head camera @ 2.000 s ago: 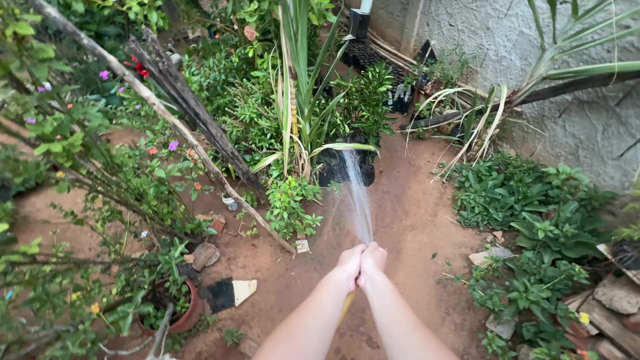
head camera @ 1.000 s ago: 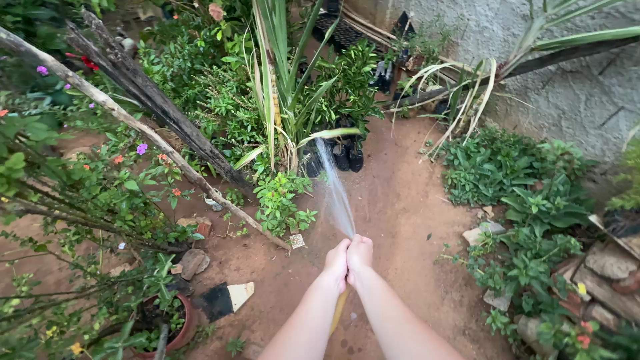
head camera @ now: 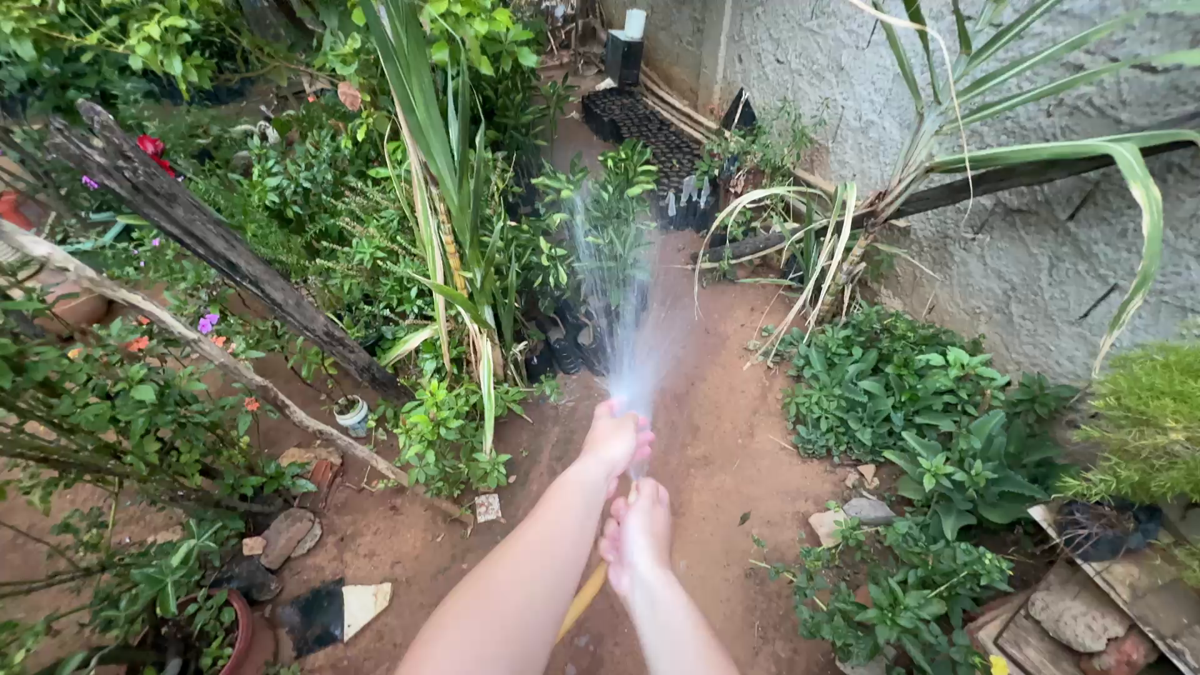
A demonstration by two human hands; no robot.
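Note:
A yellow garden hose (head camera: 583, 600) rises from the bottom of the view between my forearms. My right hand (head camera: 639, 530) is closed around it near its end. My left hand (head camera: 616, 439) is farther forward, in the water just beyond the hose end, with its fingers curled; whether it touches the hose is hidden by spray. The water spray (head camera: 623, 309) fans out upward from my left hand, across a leafy green plant (head camera: 609, 202) and black plant bags (head camera: 562, 345) at its base.
Reddish bare soil (head camera: 731, 441) runs between plants. A rough grey wall (head camera: 806, 84) stands at the right, with a leaning long-leaved plant (head camera: 900, 187). A thin wooden pole (head camera: 216, 352) and dark weathered post (head camera: 225, 244) slant across the left. A clay pot (head camera: 251, 637) sits lower left.
My hands were together around the hose; my left hand is now ahead of my right. The narrow water jet has become a wide fan. The view has tilted upward.

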